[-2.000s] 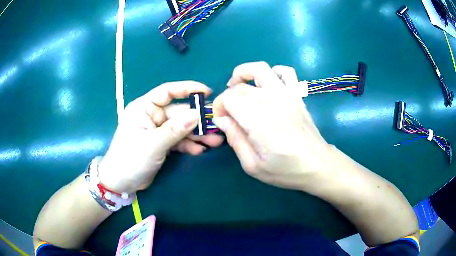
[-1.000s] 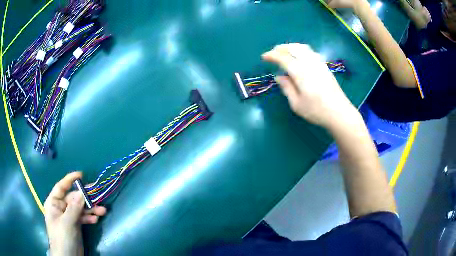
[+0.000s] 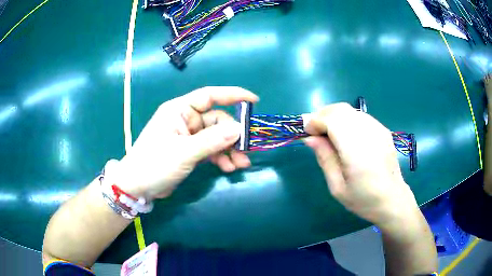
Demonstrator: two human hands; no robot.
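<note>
A multicolour wire harness [image 3: 275, 132] runs between my hands above the green tabletop. My left hand [image 3: 189, 135] grips its black connector housing [image 3: 244, 126], pale strip facing left, between thumb and fingers. My right hand [image 3: 356, 156] pinches the bundle between thumb and forefinger at a white label, mostly covered. Beyond my right hand, one dark connector [image 3: 361, 104] shows above the knuckles and another dark connector [image 3: 413, 152] with wires shows to the right. Which of these ends belongs to the held harness is hidden by my right hand.
A pile of harnesses [image 3: 199, 24] lies beyond my hands at the top. White paper with harnesses [image 3: 439, 19] is at the far right, near another person's arm [image 3: 488, 129] at the edge. A pink badge card [image 3: 140, 262] hangs at the bottom. A blue container [image 3: 450, 226] is below the table.
The view has turned back from the right. My right hand, by another harness at the right a second ago, now pinches the bundle. My left hand keeps its hold on a connector housing.
</note>
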